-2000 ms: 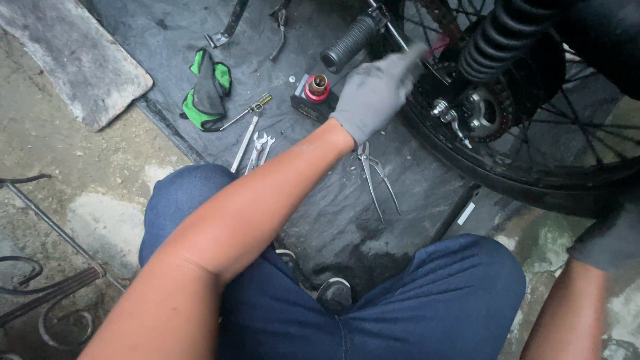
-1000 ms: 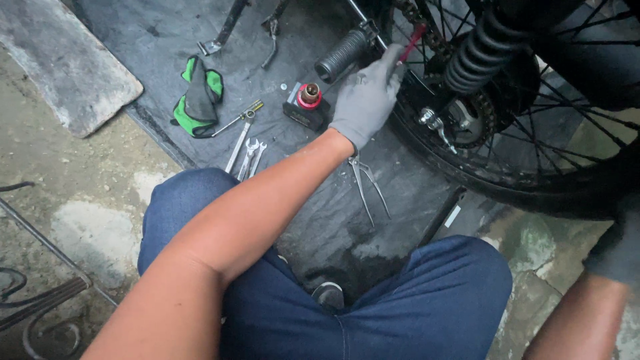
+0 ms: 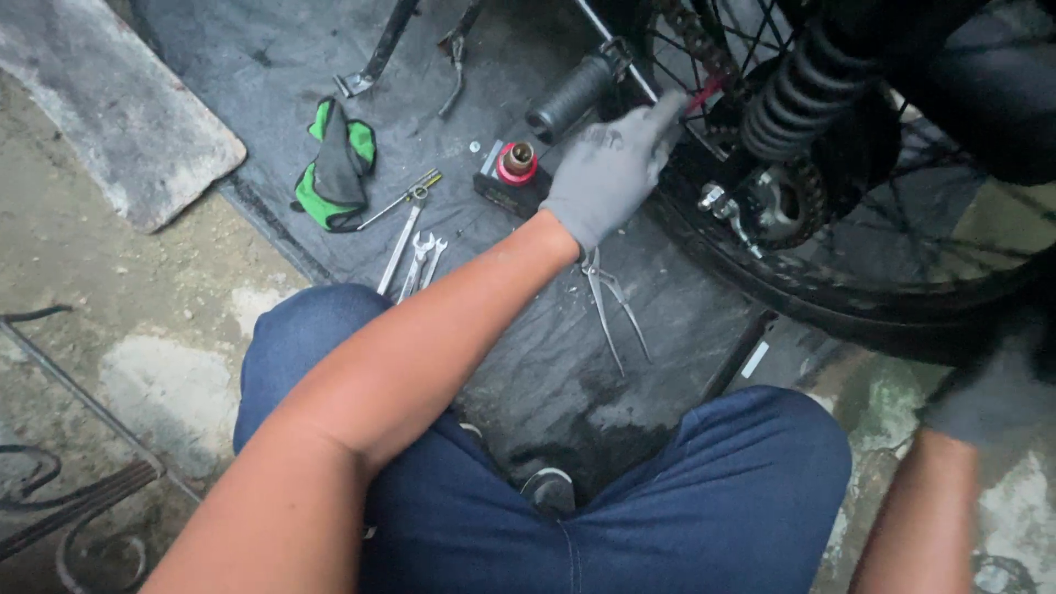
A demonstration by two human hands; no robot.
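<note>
My left hand (image 3: 610, 165), in a grey glove, is shut on a thin red tool (image 3: 705, 93) whose far end meets the motorcycle's drive chain (image 3: 693, 37). Blurred at the right edge, my gloved right hand (image 3: 994, 392) is at the tyre (image 3: 899, 318) of the spoked wheel; its fingers are hard to make out. Between the hands are the rear sprocket (image 3: 784, 206), the axle nut (image 3: 714, 198) and a coil shock absorber (image 3: 813, 103). A rubber-covered footpeg (image 3: 573, 95) lies just beyond my left hand. Pliers (image 3: 609, 301) with spread handles rest on the dark mat below my left wrist.
Left of my forearm lie several wrenches (image 3: 419, 256), a screwdriver-like tool (image 3: 402, 198) and a green and black glove (image 3: 337, 169). A black box-like object with a red-collared socket (image 3: 518, 161) is near my wrist. A stone slab (image 3: 124, 107) and scrolled metalwork (image 3: 91, 487) are at left.
My left hand stays by the chain with the red tool, after small shifts. My right hand stays low at the right, by the wheel.
</note>
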